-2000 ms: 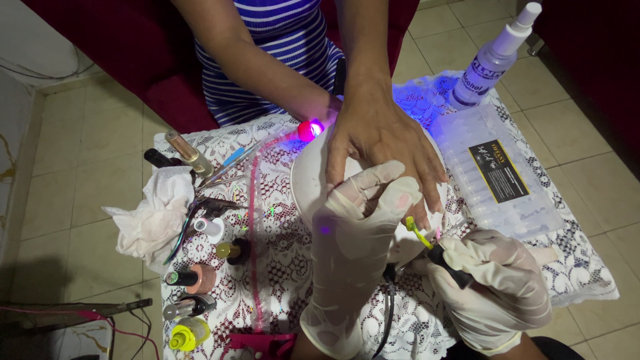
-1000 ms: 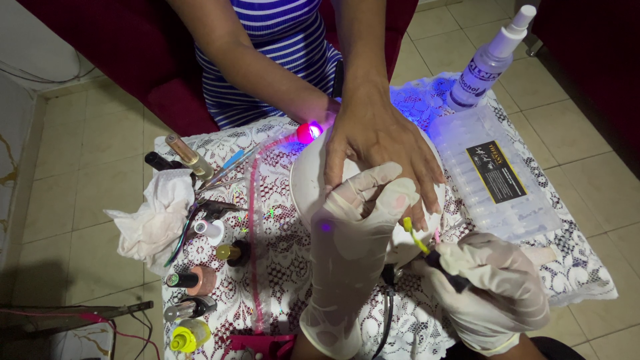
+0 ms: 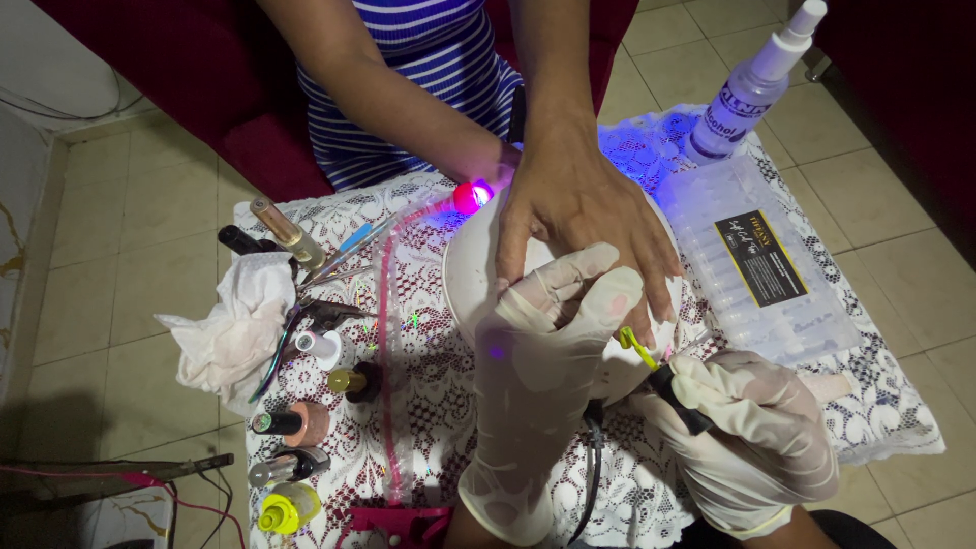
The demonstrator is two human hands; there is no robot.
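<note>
My left hand, in a pale translucent glove, has its thumb and fingers at the fingers of another person's hand, which is spread over a round white nail lamp. My right hand, gloved too, grips the black cap-handle of a nail polish brush. The brush's yellow-coated stem and tip are close to a fingertip of the other person; whether they touch I cannot tell. Pink shows near that fingertip. What my left fingers pinch is partly hidden behind the glove.
A yellow polish bottle, several other bottles and a crumpled white tissue are on the left of the lace tablecloth. A pink flexible light glows behind the lamp. At right are a clear nail-tip box and an alcohol spray bottle.
</note>
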